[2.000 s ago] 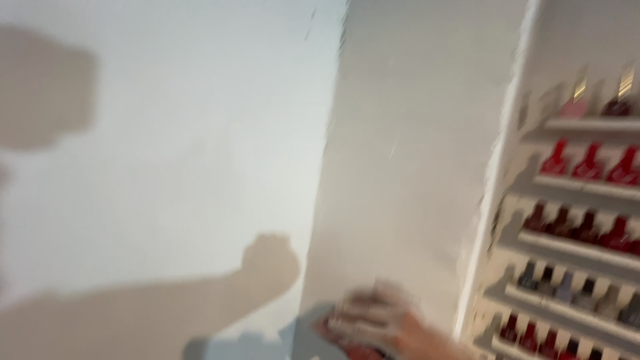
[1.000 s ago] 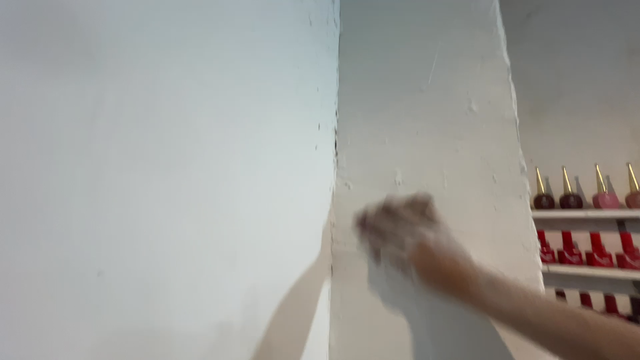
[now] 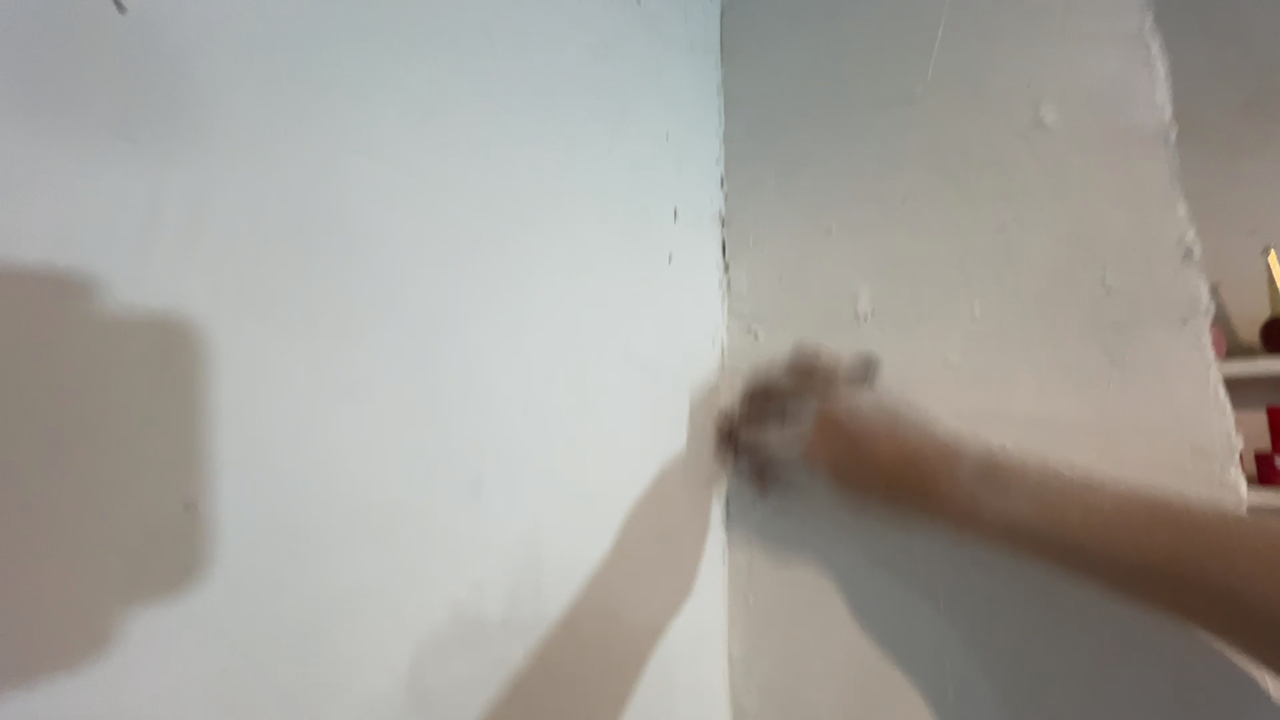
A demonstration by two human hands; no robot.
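Observation:
My right hand [image 3: 790, 420] is pressed or held close against the grey-white painted side wall [image 3: 960, 250], right beside the vertical inner corner. Motion blur covers the fingers, which look curled; something greyish may lie under or between them, but I cannot tell what it is. The forearm reaches in from the lower right. Left of the corner stands a broad white wall [image 3: 430, 300] that bears the shadow of the arm. Small bumps and a thin scratch mark the side wall. Out of sight is my left hand.
Dark chips and a rough seam [image 3: 723, 240] run down the corner. The side wall ends at a ragged, lumpy edge [image 3: 1190, 250]. Beyond it, at the far right, white shelves [image 3: 1250, 367] hold bottles of nail polish, among them a red one [image 3: 1268, 467].
My right hand has moved up the side wall from its low place two seconds ago, then closer to the corner. The view has shifted, and fewer polish bottles show.

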